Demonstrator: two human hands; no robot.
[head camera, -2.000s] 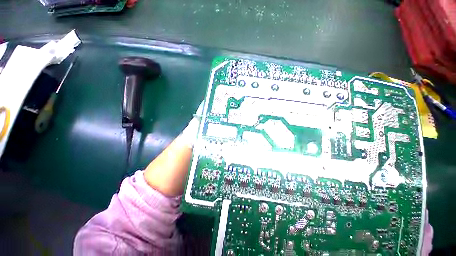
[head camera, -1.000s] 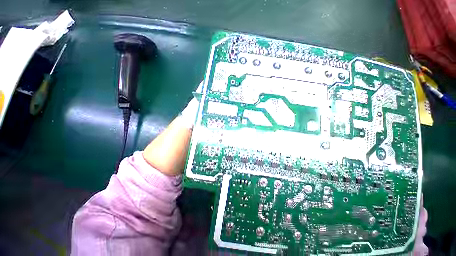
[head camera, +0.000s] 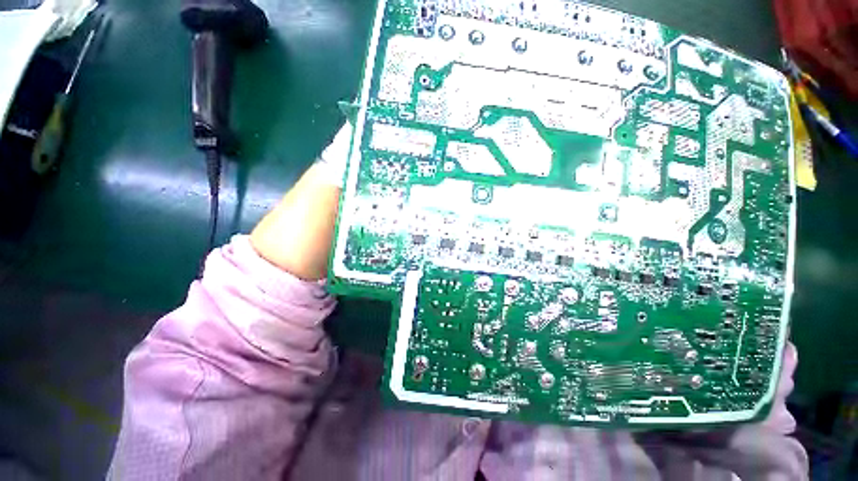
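A large green power circuit board fills the centre and right of the view, solder side facing me, with shiny silver areas, a white border and a notch at its lower left. My left hand is at the board's left edge. Its wrist is bare and a bit of white glove shows; the fingers are hidden behind the board. My right hand is hidden behind the board; only a pink sleeve shows at the board's lower right edge. The component side cannot be seen.
A black handheld scanner with its cable lies on the green bench mat at left. A yellowish-handled screwdriver lies by white paper at far left. Diagonal cutters, a blue-white marker pen and a yellow item lie right, below red foam.
The board has shifted up in the view and its whole lower edge now shows. The scanner, screwdriver and paper also sit higher and further left in the view. Both sleeves show more.
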